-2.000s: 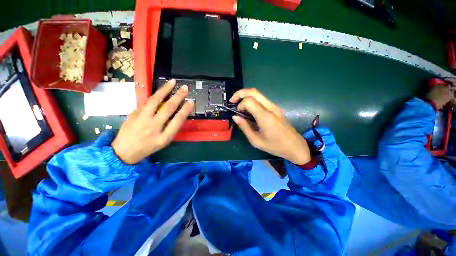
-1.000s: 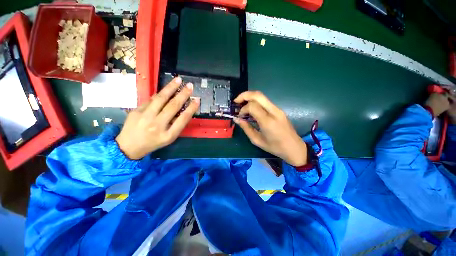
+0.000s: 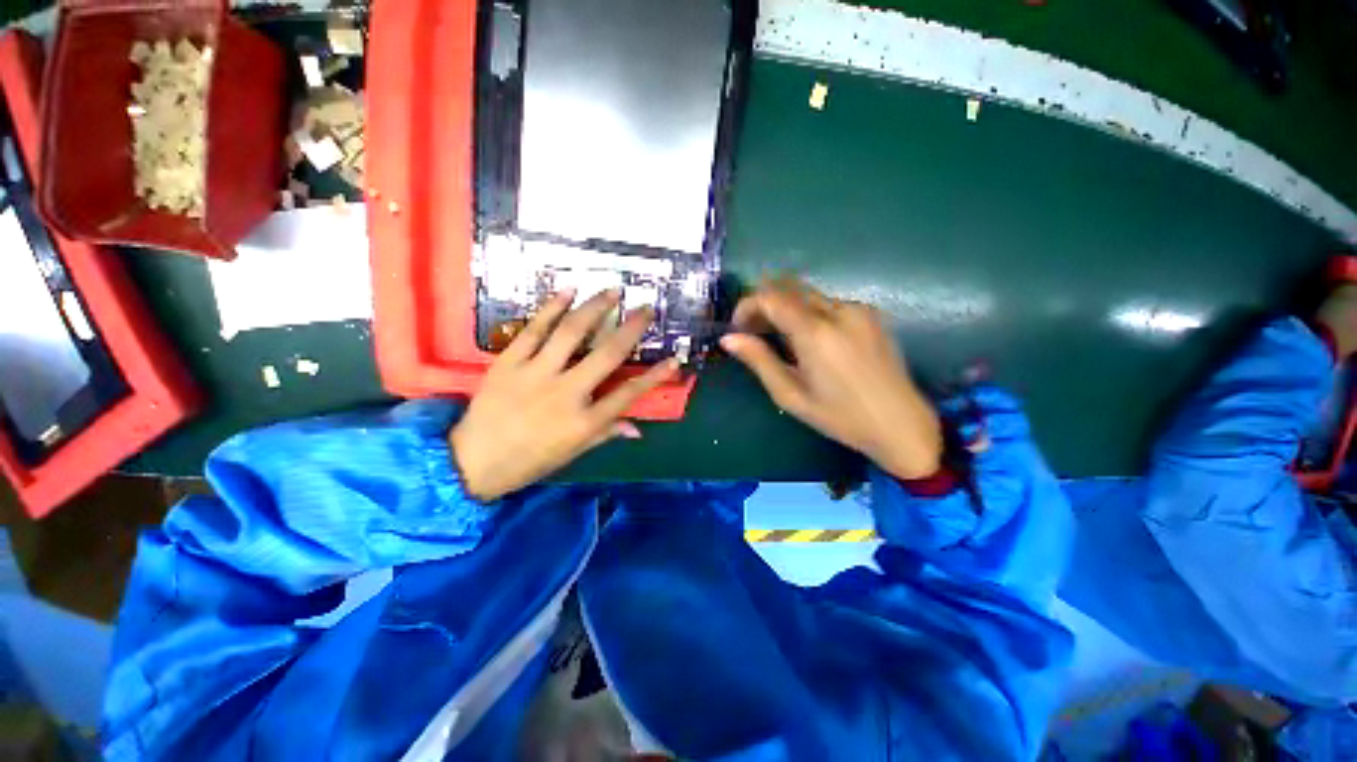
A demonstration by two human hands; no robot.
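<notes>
An open black tablet unit [image 3: 618, 119] with a bright silver-grey plate lies in a red-orange fixture [image 3: 421, 194]. Its circuit board [image 3: 521, 276] shows at the near end. My left hand [image 3: 536, 402] rests over the board's near edge with fingers spread, hiding part of it. One finger reaches the board's near right corner. My right hand [image 3: 841, 365] is blurred at the tablet's right edge, thumb and fingers together around thin dark tweezers [image 3: 717, 328]. The tweezers point left towards the board corner; their tips are too blurred to tell whether they grip anything.
A deep red bin [image 3: 238, 134] of cream pads stands at the upper left, above a white sheet [image 3: 298, 268] and small loose pieces [image 3: 328, 131]. Another fixture [image 3: 149, 380] with a tablet is at far left. Another person's blue sleeve [image 3: 1243, 447] is at right.
My left hand has shifted right along the board, its fingers more spread. My right hand has moved slightly right and blurs. The view has shifted, and the plate now looks bright.
</notes>
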